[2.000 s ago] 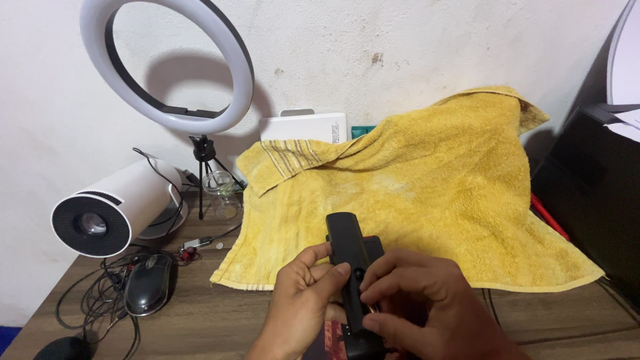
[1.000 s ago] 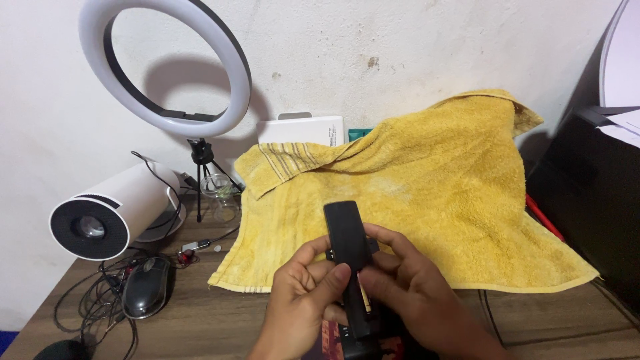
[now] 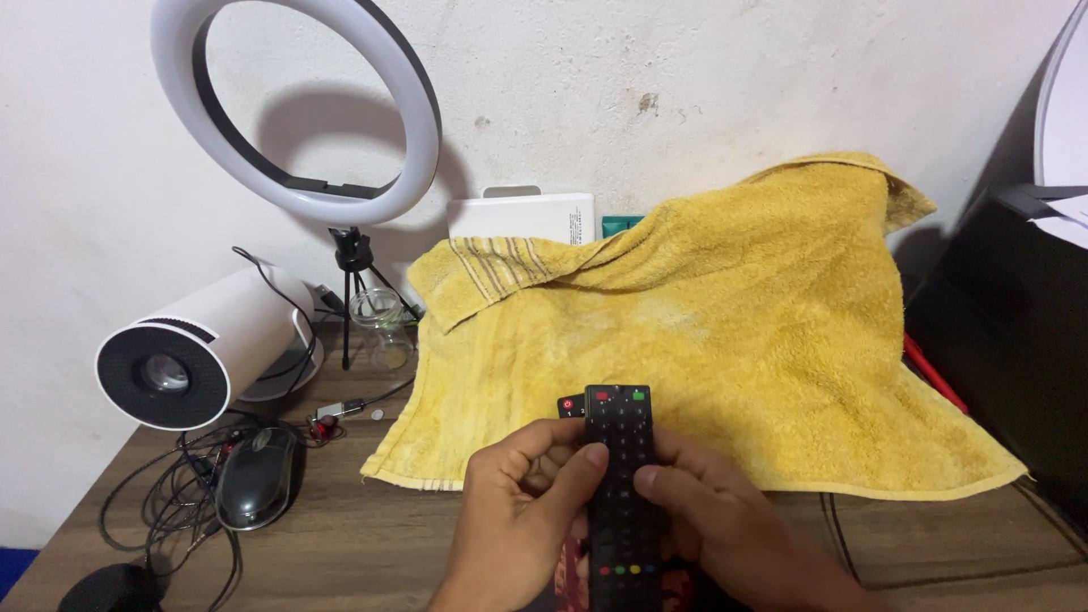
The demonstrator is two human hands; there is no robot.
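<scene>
A black remote control point(image 3: 623, 510) is held upright with its buttons facing me, low in the middle of the view. My left hand point(image 3: 531, 510) grips its left side, thumb on the front. From the right, my right hand point(image 3: 714, 518) holds the other edge, its thumb tip near the buttons. Part of a second black remote point(image 3: 571, 406) shows behind the first at its upper left; how it is held is hidden. Beyond the hands, a yellow towel point(image 3: 680, 357) lies draped over something unseen. A dark red patterned thing point(image 3: 571, 561) shows below the hands.
At left are a white projector point(image 3: 212, 348), a computer mouse point(image 3: 257, 478), tangled cables point(image 3: 161, 510) and a ring light point(image 3: 425, 127) on a small tripod point(image 3: 347, 297). A glass jar point(image 3: 380, 327) stands beside the towel. A white box point(image 3: 527, 217) leans at the wall; a black object point(image 3: 1011, 340) stands right.
The black remote was back side toward me, with what looks like a battery showing in its lower part; now its button side faces me. Both hands have stayed around it.
</scene>
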